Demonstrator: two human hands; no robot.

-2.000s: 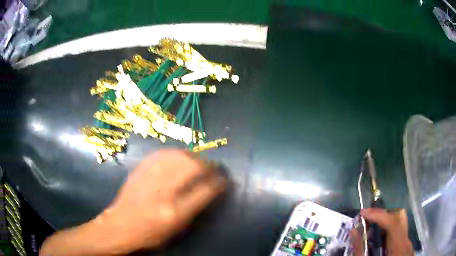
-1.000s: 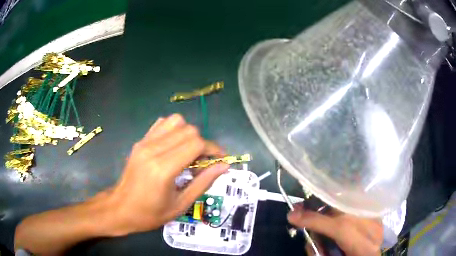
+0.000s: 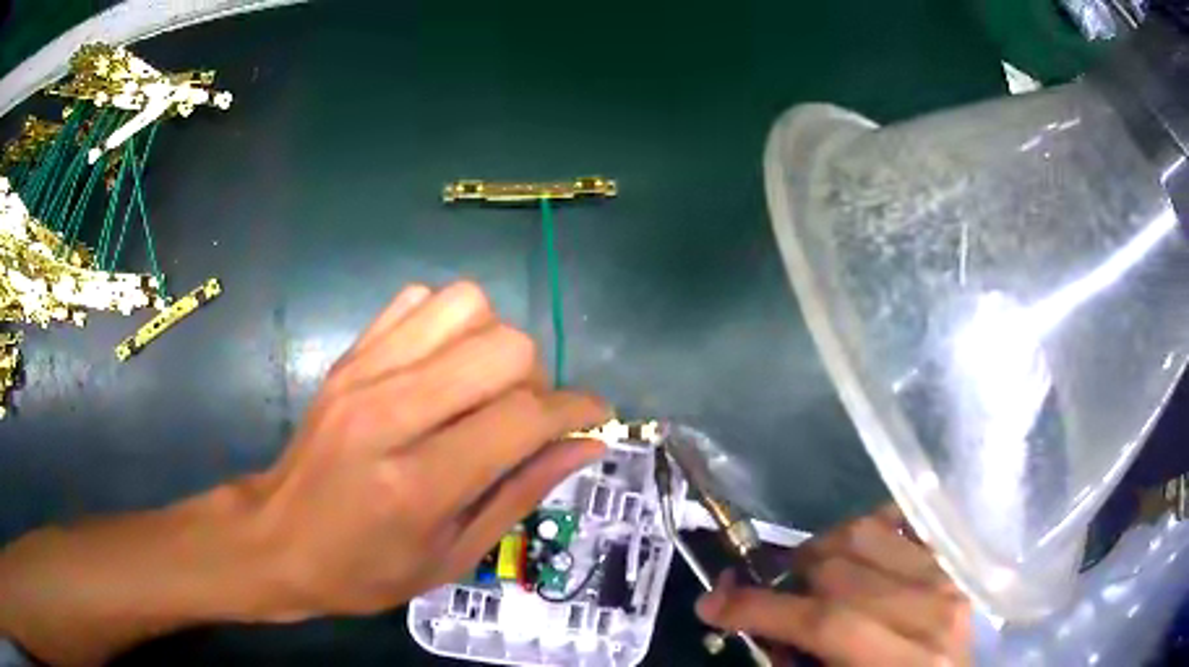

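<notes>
My left hand (image 3: 430, 456) pinches a brass contact strip (image 3: 634, 430) at the upper edge of the white socket housing (image 3: 450, 625). A green wire (image 3: 554, 287) runs up from near my fingers to a second brass strip (image 3: 522, 192) lying on the mat. My right hand (image 3: 848, 593) holds the soldering iron (image 3: 730, 521), with the bent silvery feed tube (image 3: 675, 521) beside it. The iron's tip is close to the strip's right end; contact cannot be told. The housing holds a green circuit board (image 3: 557, 532) with a yellow block and a dark component (image 3: 616, 575).
A clear fume hood (image 3: 965, 313) stands at the right, partly over my right hand. A pile of brass strips with green wires (image 3: 65, 267) lies at the far left, a single strip (image 3: 170, 319) beside it. A white cord (image 3: 782, 533) leaves the housing's right side.
The iron's tip has moved up and left to the held strip. The far strip now lies level, its wire straighter. The view has shifted, and the hood appears farther right.
</notes>
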